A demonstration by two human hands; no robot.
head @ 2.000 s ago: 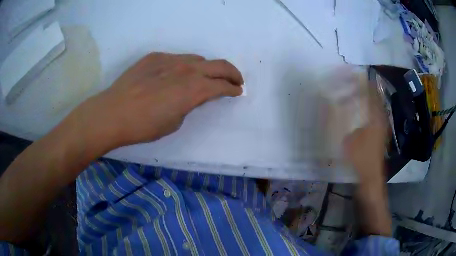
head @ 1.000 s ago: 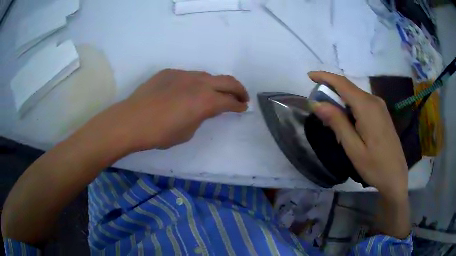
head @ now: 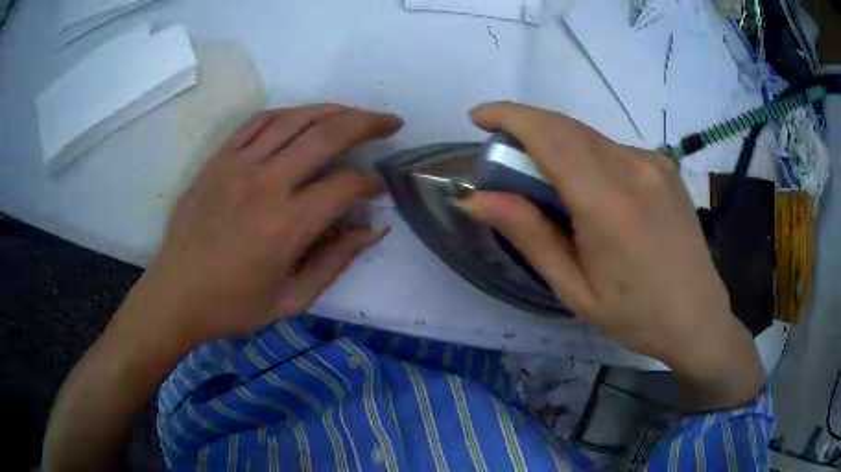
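The iron (head: 452, 217) lies flat on the white table in front of me, its pointed tip to the left. My right hand (head: 599, 230) is closed around its dark handle. My left hand (head: 277, 203) is just left of the tip, fingers spread and curved over the cloth. I cannot make out a piece between its fingers. Any small white piece at the tip is hidden by the hand and the iron or lost against the white cloth.
A stack of unfolded white pieces (head: 115, 88) lies at the upper left. A small white pile (head: 475, 7) is at the far edge. Larger white sheets (head: 696, 74) lie upper right. The dark iron rest (head: 749, 240) and a yellow-orange block (head: 793, 258) are at right. The green hose (head: 738, 124) runs upper right.
My right hand took hold of the iron and has brought it leftward to my left hand. My left hand's fingers, earlier pinched together on a small white piece, are now spread.
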